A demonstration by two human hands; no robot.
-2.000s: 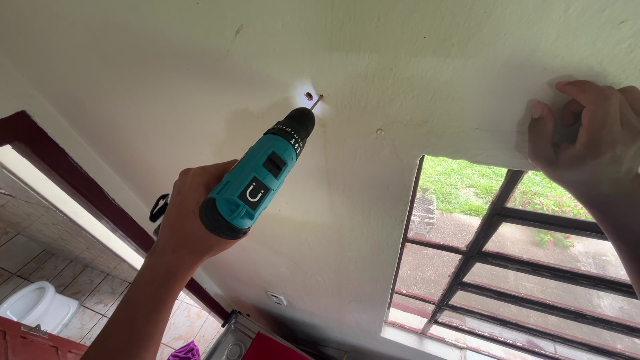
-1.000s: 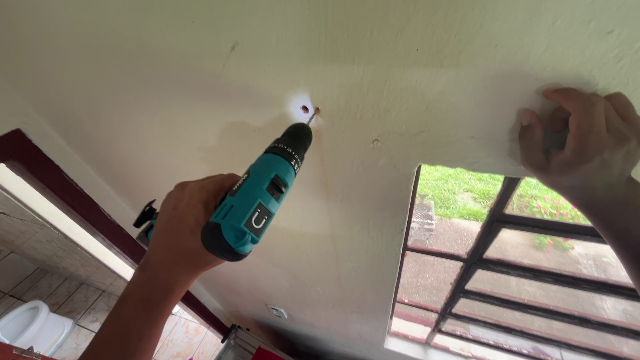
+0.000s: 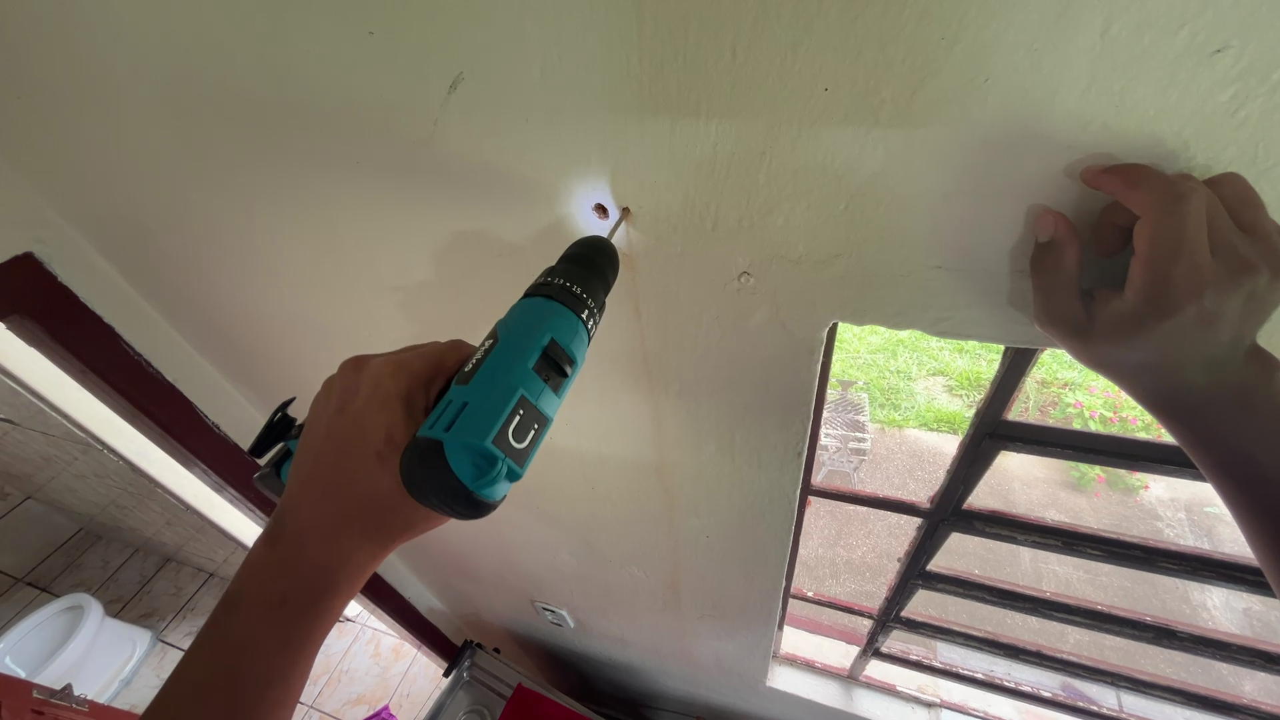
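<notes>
My left hand (image 3: 365, 455) is closed around the grip of a teal and black cordless drill (image 3: 500, 400). Its thin bit (image 3: 617, 224) points up at the painted wall (image 3: 720, 120), with the tip at a small hole. Just left of that tip is a wider hole (image 3: 600, 211), lit by the drill's light. The trigger and the fingers on it are hidden. On the right, my right hand (image 3: 1165, 255) rests against the wall above the window, fingers curled and apart, holding nothing.
Below my right hand is a window with dark metal bars (image 3: 945, 510). A dark red door frame (image 3: 110, 370) stands at left, with a toilet (image 3: 75, 645) beyond it. A wall outlet (image 3: 553, 614) and a metal appliance (image 3: 480, 685) are low in view.
</notes>
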